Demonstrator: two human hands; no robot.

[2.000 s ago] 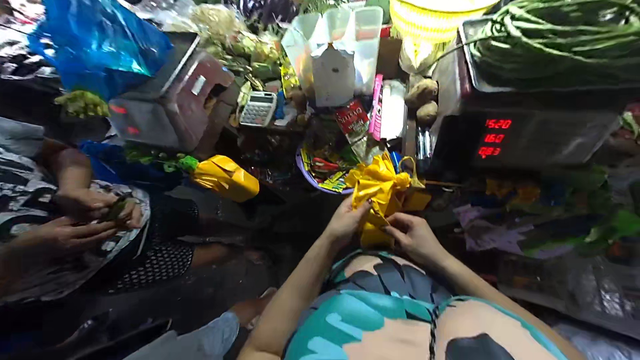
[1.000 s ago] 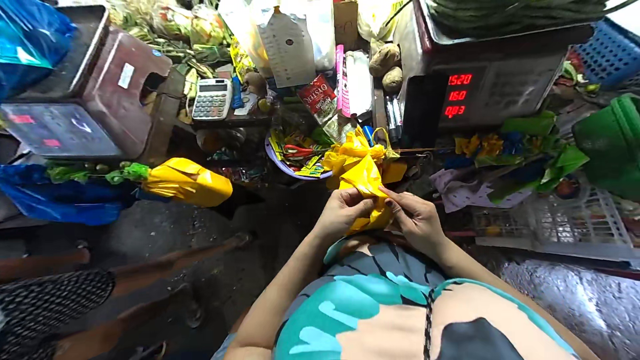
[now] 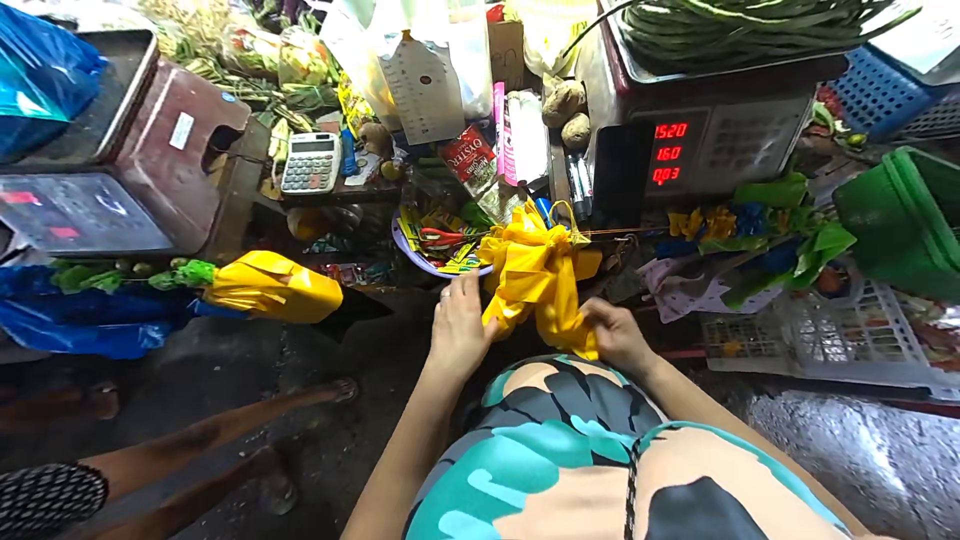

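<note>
A bundle of yellow plastic bags (image 3: 529,270) hangs at the stall's front edge, in front of my body. My left hand (image 3: 459,330) is at the bundle's left side, its thumb against the plastic and its fingers stretched upward; whether it pinches a fold is unclear. At the right side, my right hand (image 3: 616,334) has bent fingers on the bag's lower edge. Just beyond my left fingertips sits a purple-rimmed basin (image 3: 420,259) with red-handled scissors (image 3: 442,238) and yellow packets in it.
Digital scales stand left (image 3: 176,142) and right, the right one (image 3: 705,150) under long green beans (image 3: 750,30). A calculator (image 3: 311,163), potato-like tubers (image 3: 562,101) and a red sauce pouch (image 3: 471,161) lie between. Green baskets (image 3: 907,217) are at right; another person's legs (image 3: 217,427) show lower left.
My hands, close together on the yellow plastic a second ago, are now apart at its two sides. The bag hangs lower and more spread. The view has shifted left and then right.
</note>
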